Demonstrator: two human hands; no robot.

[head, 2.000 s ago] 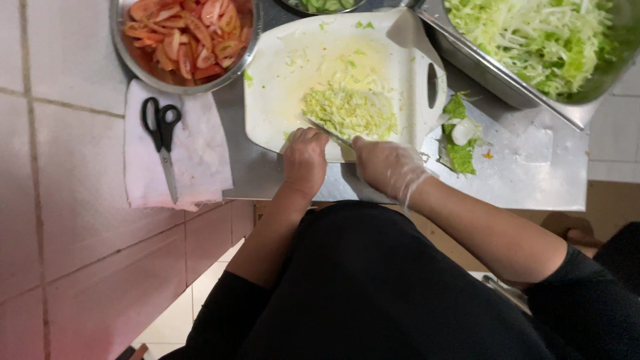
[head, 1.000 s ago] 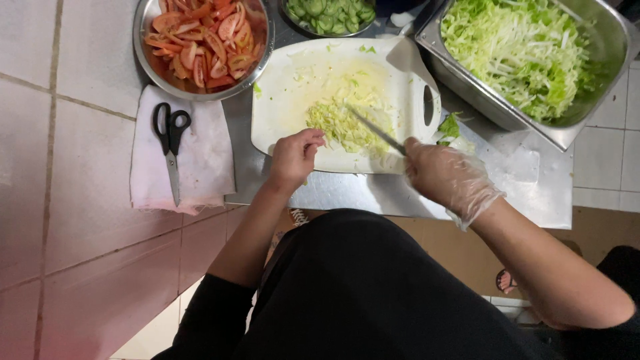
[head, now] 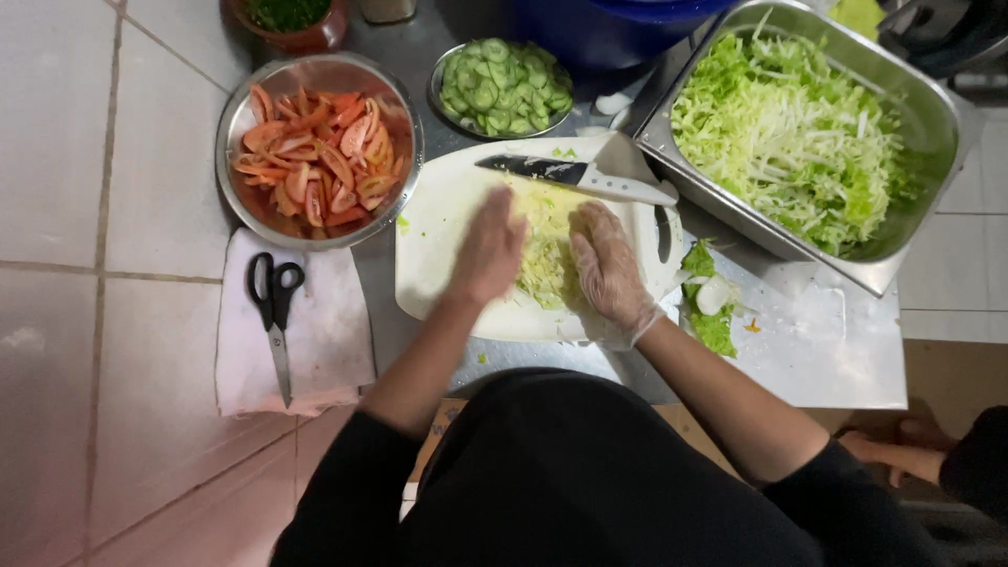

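Observation:
Chopped pale green lettuce lies on a white plastic cutting board between my two hands. My left hand, bare and blurred, is at the heap's left side with its fingers stretched. On the right side, my right hand wears a clear plastic glove, its palm turned toward the heap, and grips no tool. Beyond both hands a kitchen knife with a white handle rests on the board, its dark blade pointing left. Whether either palm presses on the lettuce I cannot tell.
Around the board stand a steel bowl of tomato slices, a dish of cucumber slices, a steel pan of shredded lettuce and a blue container. Scissors lie on a cloth. Another person's hand shows at lower right.
The knife, in my right hand a second ago, has been let go and lies at the board's far side. Both hands have come to the two sides of the chopped lettuce.

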